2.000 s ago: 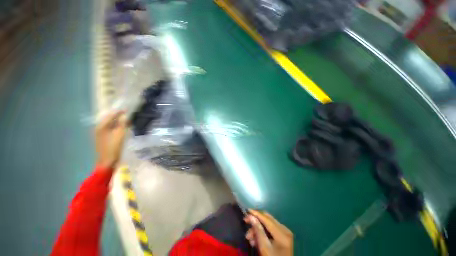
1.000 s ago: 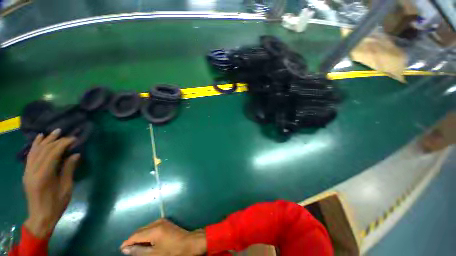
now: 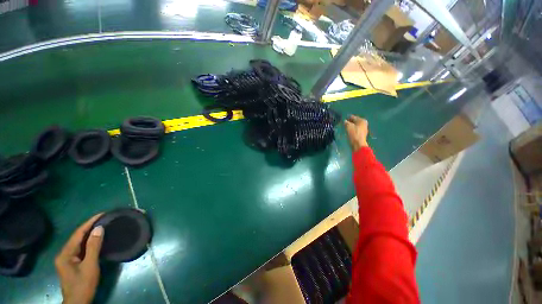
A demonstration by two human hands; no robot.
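Note:
My left hand holds a round matte black ear pad by its left edge, just above the green table, with the dished face up. My right hand is stretched out at the right end of the stack of glossy black mounting rings. Its fingers are bent close to the end ring; whether they grip it cannot be told. Loose ear pads lie in a heap at the far left and in a short row to the right of it.
The green table has a yellow stripe and a pale cross line. An open cardboard box with rows of black parts stands below the near edge. A grey metal post rises behind the rings. Another carton is at the right edge.
My left hand has moved from the heap towards the cross line and now holds an ear pad. My right hand has gone from the near edge out to the ring stack. The view has turned right.

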